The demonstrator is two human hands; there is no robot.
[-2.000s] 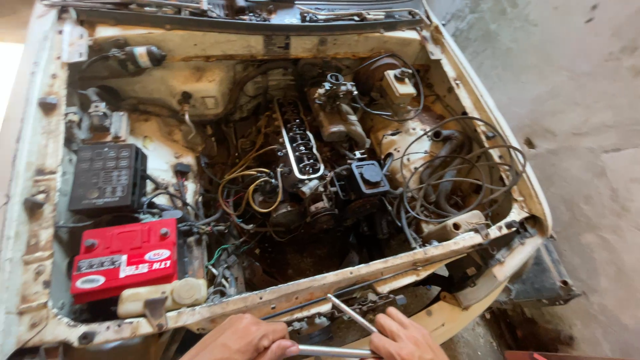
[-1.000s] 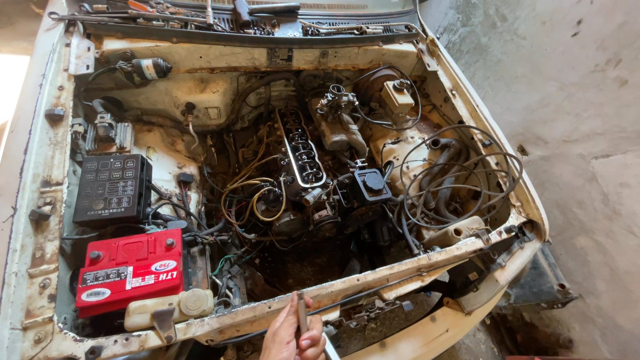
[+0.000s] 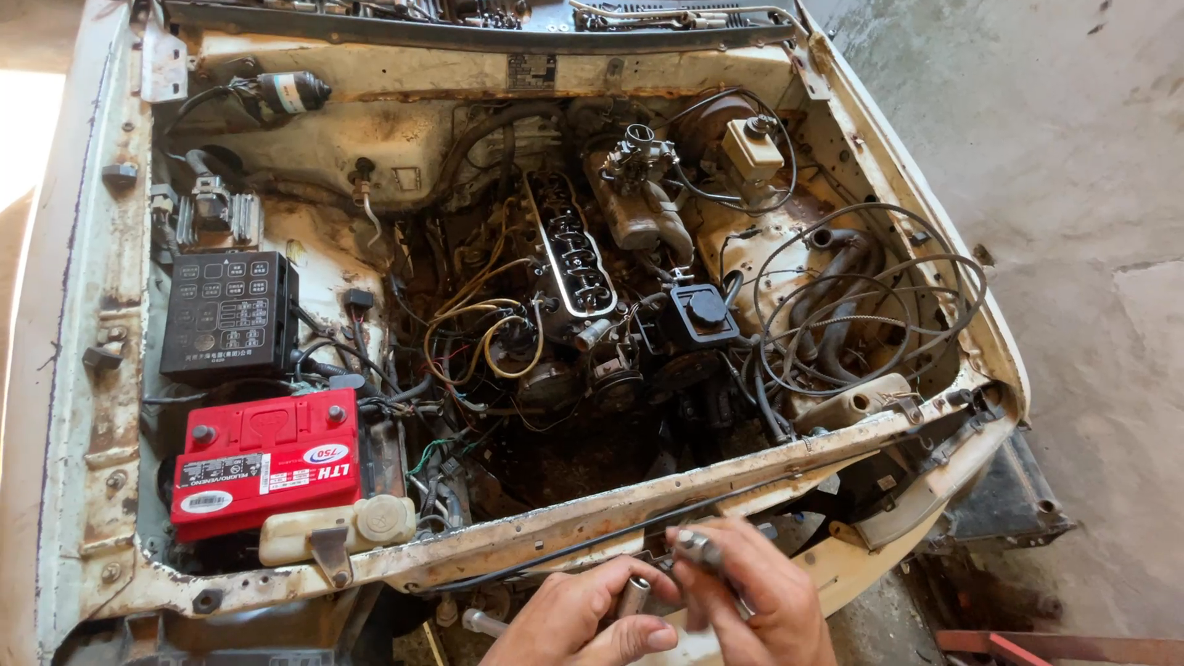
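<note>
My left hand [image 3: 592, 618], low in the view at the front edge of the engine bay, holds a small metal socket [image 3: 635, 597] between thumb and fingers, its hollow end facing up. Close to its right, my right hand [image 3: 754, 592] grips a metal tool end [image 3: 696, 548], perhaps another socket or a ratchet head; blur and fingers hide the rest. A pale metal tube or rod end [image 3: 483, 622] shows left of my left hand; what it belongs to cannot be told. Beyond both hands is the engine with its cylinder head uncovered [image 3: 573, 250].
The rusty front crossmember [image 3: 518, 532] runs just past my hands. A red battery [image 3: 268, 458] and black fuse box [image 3: 229, 314] sit left. Looped cables and hoses [image 3: 860, 296] lie right, near a black-capped reservoir [image 3: 700, 313]. Hand tools [image 3: 680, 17] rest along the cowl.
Two seconds ago both hands held metal rods or tool handles low in view; one second ago only one hand showed, with a metal tool. Now both hands are close together, holding short metal pieces.
</note>
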